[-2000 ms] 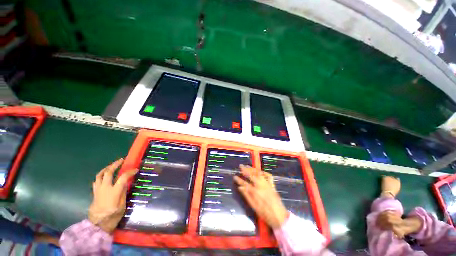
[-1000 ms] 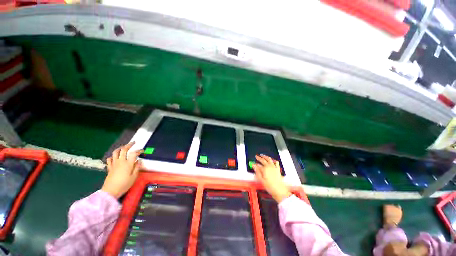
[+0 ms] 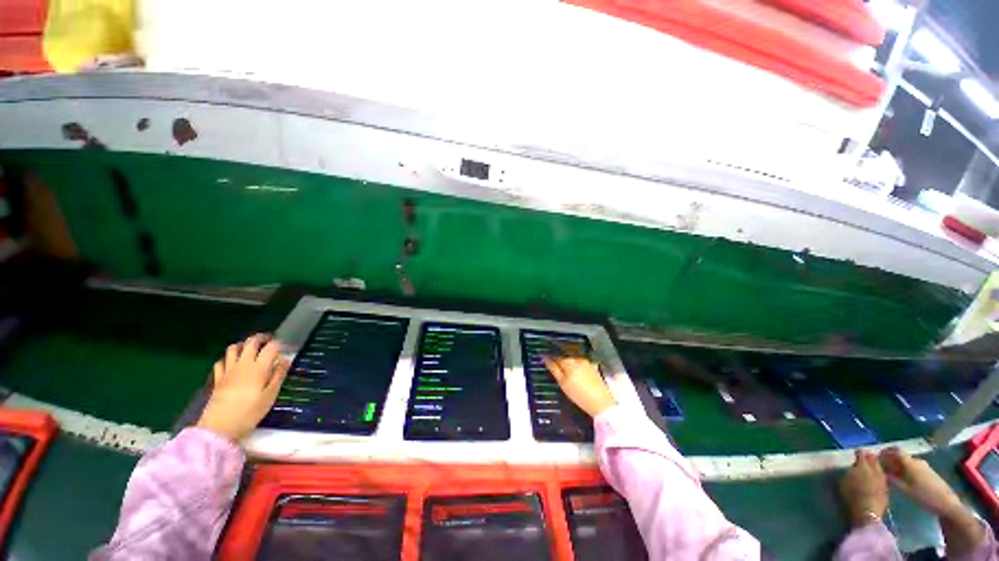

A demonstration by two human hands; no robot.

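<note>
A white three-slot foam tray (image 3: 395,408) holds three tablets with lists of green text on dark screens. The left tablet (image 3: 342,370) also shows a small green block at its lower right. My left hand (image 3: 245,386) rests at the tray's left edge, fingers spread, holding nothing. My right hand (image 3: 581,380) has its fingertips on the upper part of the right tablet (image 3: 544,399). The middle tablet (image 3: 458,381) is uncovered. A red three-slot foam tray (image 3: 412,482) in front holds three dark tablets, cut off by the lower edge.
Another red tray (image 3: 31,421) is cut off at the left. A person's hands (image 3: 876,482) are at the lower right. Several tablets (image 3: 824,405) lie at the back right. A white shelf (image 3: 329,129) with red trays (image 3: 756,46) overhangs the green panel (image 3: 329,236).
The white tray's screens have changed from green and red squares to text lists. My right hand has stayed over the right tablet. The view has tilted up, so the trays sit lower in the picture.
</note>
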